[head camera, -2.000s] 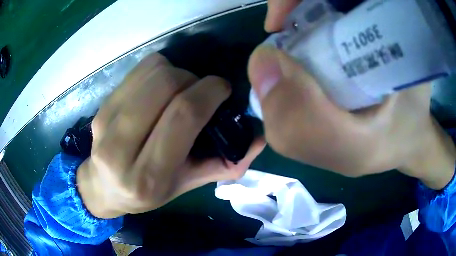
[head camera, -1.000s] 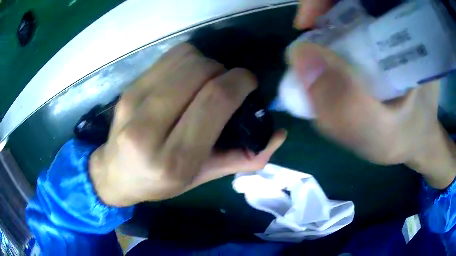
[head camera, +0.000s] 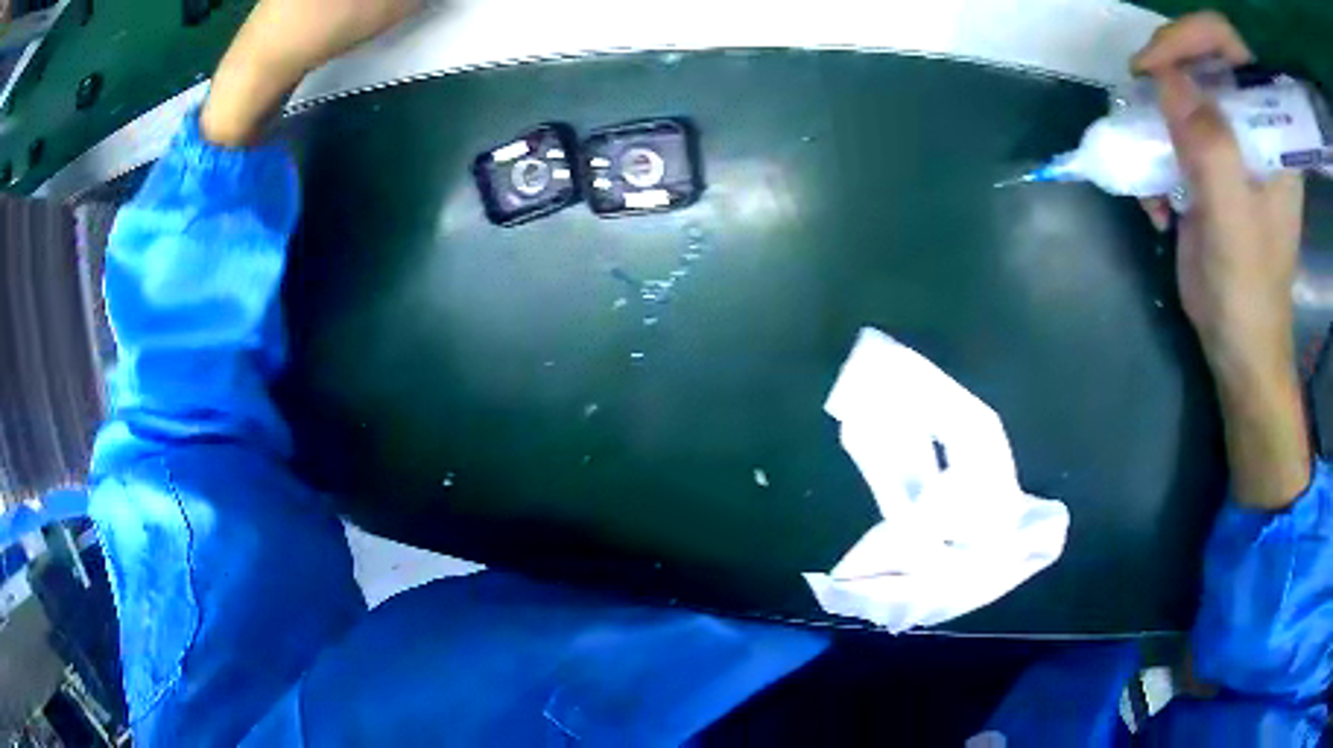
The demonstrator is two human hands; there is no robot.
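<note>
My right hand (head camera: 1228, 197) holds the white glue syringe (head camera: 1140, 151) at the upper right. Its thin needle with the blue hub points left over the mat, touching nothing. Two small black units (head camera: 640, 168) lie side by side on the dark green mat (head camera: 512, 395), each with a round lens-like ring facing up. My left hand (head camera: 314, 32) is at the upper left, cut off by the top edge of the picture. Its fingers are out of view, so I cannot tell if it holds anything. A crumpled white wipe (head camera: 936, 468) lies at the lower right.
A curved pale edge (head camera: 731, 25) runs along the back of the mat. Beyond it at the upper left is a green conveyor belt (head camera: 124, 88) with several small black units. Pale glue specks (head camera: 665, 285) lie near the two units. A grey stack (head camera: 44, 307) stands at the far left.
The view has widened. My left hand has moved up and left, away from the black unit it held. The syringe has moved away to the right. Two units now show on the mat.
</note>
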